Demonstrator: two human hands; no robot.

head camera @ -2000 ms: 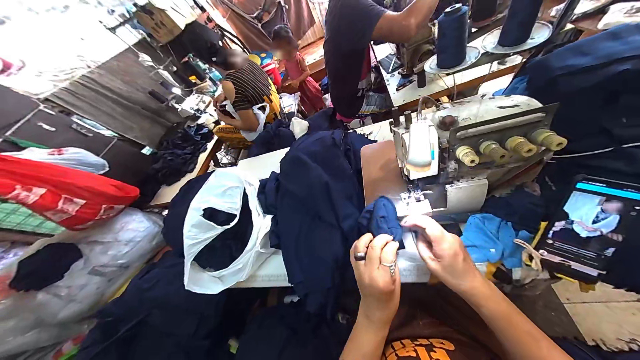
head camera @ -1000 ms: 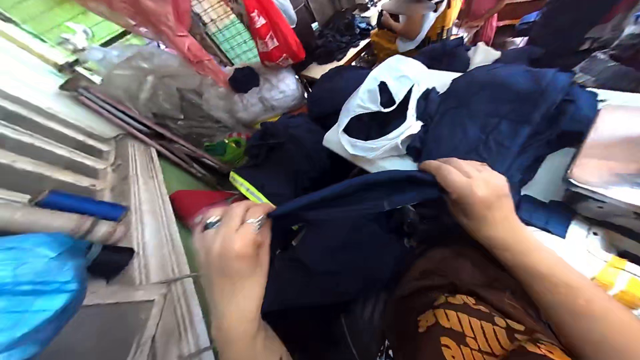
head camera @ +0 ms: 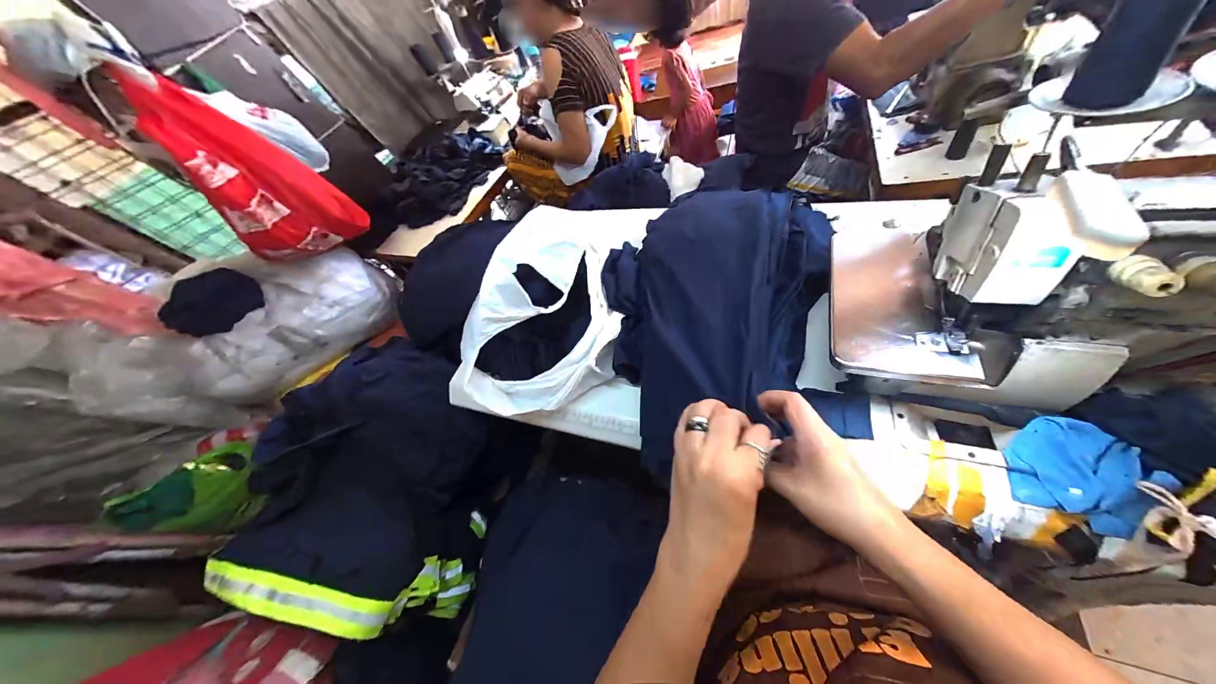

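My left hand (head camera: 719, 456), with rings on it, has its fingers curled at the front end of a pile of navy fabric (head camera: 717, 294). My right hand (head camera: 817, 465) meets it there, thumb and fingertips close together; what lies between the fingers is hidden. The pile lies over the table's front edge. Left of it is a white plastic bag (head camera: 484, 351) with dark cloth inside. To the right stands an industrial sewing machine (head camera: 1007, 237), with its metal plate (head camera: 879, 304) beside the pile and its presser foot (head camera: 945, 340) down low.
Navy garments with a yellow reflective band (head camera: 294, 594) hang at the lower left. A red plastic bag (head camera: 237, 171) hangs at the upper left. Light-blue cloth (head camera: 1073, 465) lies below the machine. Other people are farther back, one (head camera: 579, 95) in a striped top.
The view swung left and back. One second ago my hands held a navy piece stretched between them, wide apart; now they are together at the pile's front end, left of the machine.
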